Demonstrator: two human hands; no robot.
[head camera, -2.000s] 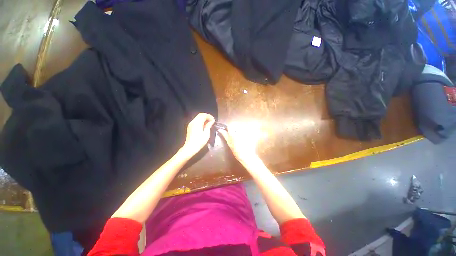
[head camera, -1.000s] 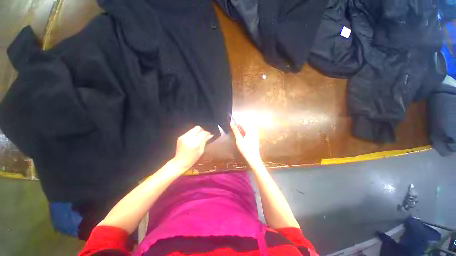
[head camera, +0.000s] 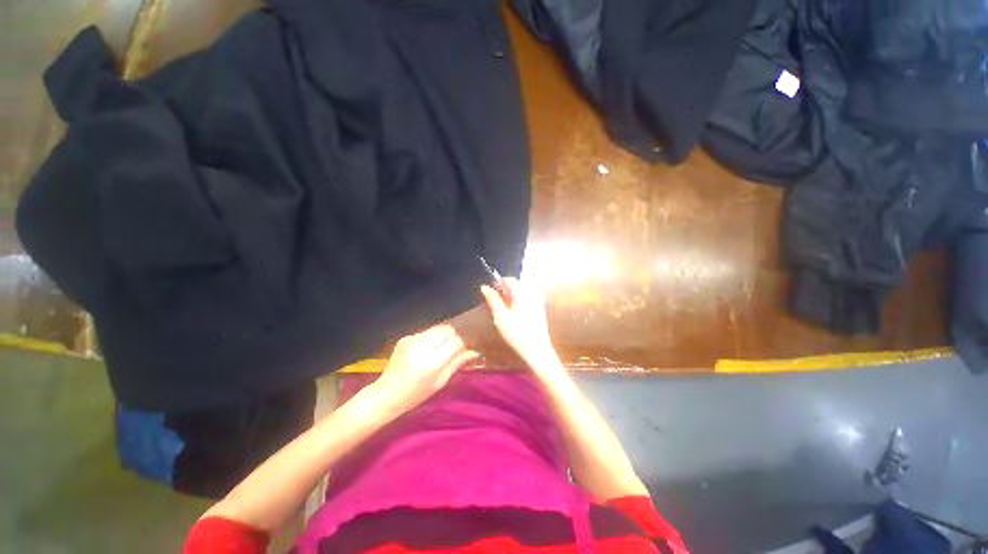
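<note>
A large black garment (head camera: 314, 206) lies spread on the brown table, at the left and centre, its lower edge close to my hands. My right hand (head camera: 520, 319) is at the garment's lower right corner and holds small thread snips (head camera: 494, 273), their silvery blades pointing up and left over the cloth. My left hand (head camera: 428, 363) is lower and to the left, just below the garment's edge, with fingers curled together. Whether it pinches a thread or anything else is too small to tell.
A pile of black garments (head camera: 867, 162), one with a white label (head camera: 788, 83), lies at the far right. A tiny white dot (head camera: 603, 170) is on the table (head camera: 650, 238). Yellow tape (head camera: 802, 363) runs along the near edge. Blue cloth (head camera: 150, 444) shows below the table at left.
My left hand has come off the garment's edge and moved down towards me. The snips in my right hand now point over the garment's corner. The whole view has shifted.
</note>
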